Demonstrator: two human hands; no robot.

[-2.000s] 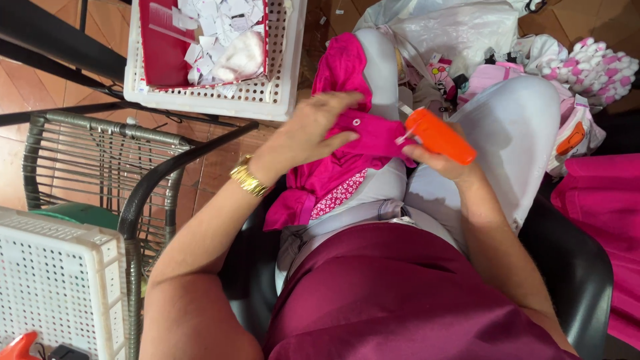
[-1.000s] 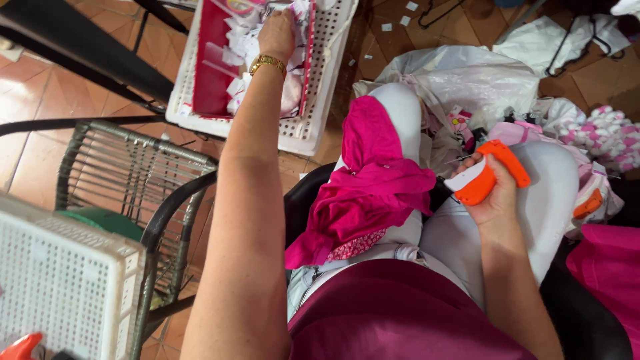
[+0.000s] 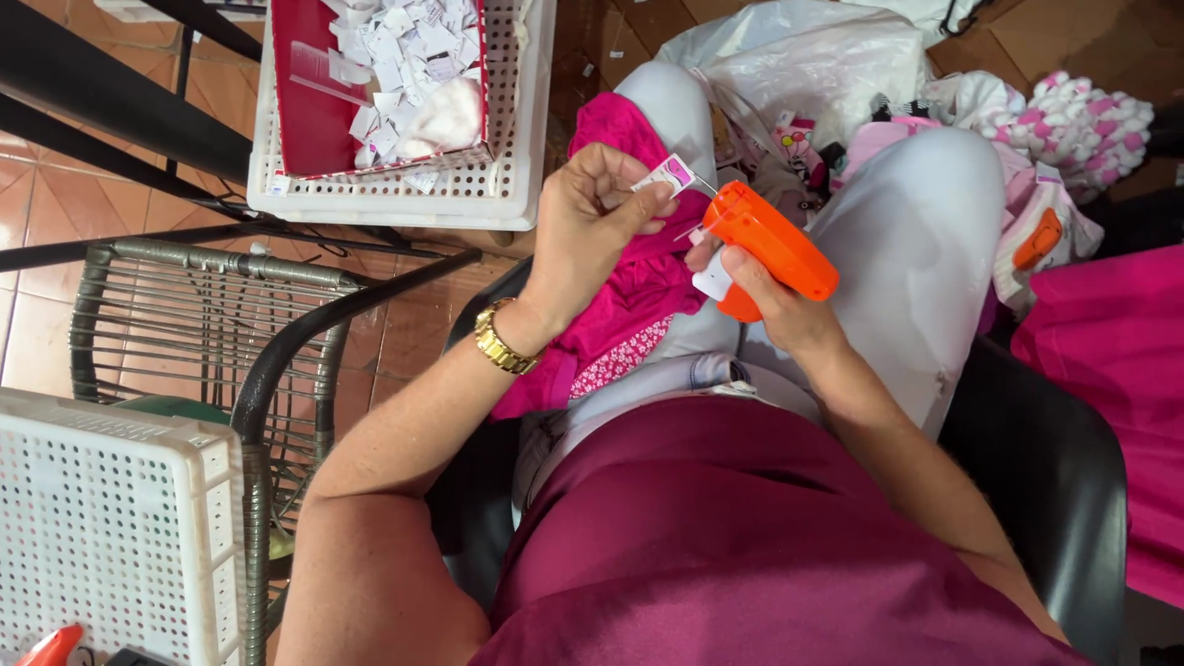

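My left hand (image 3: 606, 217) pinches a small printed paper tag (image 3: 668, 176) between thumb and fingers. My right hand (image 3: 772, 291) grips an orange tagging gun (image 3: 775, 242), whose thin needle points at the tag and meets its edge or passes through it; which one I cannot tell. A white part (image 3: 712, 277) shows by my right fingers. The magenta garment (image 3: 647, 268) with a flowered trim (image 3: 624, 356) lies over my thigh, beneath and beside both hands. At the upper left, a red box (image 3: 314, 111) holds many loose white tags (image 3: 407, 55) and a white fluffy wad (image 3: 446, 118).
The red box rests on a white perforated crate (image 3: 398, 208). A corded chair (image 3: 213, 314) and another white crate (image 3: 102, 518) are at left. Clear plastic (image 3: 814, 60), pink and white clothes (image 3: 1036, 213) lie beyond my knees. Magenta fabric (image 3: 1110, 370) hangs at right.
My left hand was in the red box a second ago and has come back to the tagging gun with a tag. The garment, held in the oldest frame, now lies on my thigh.
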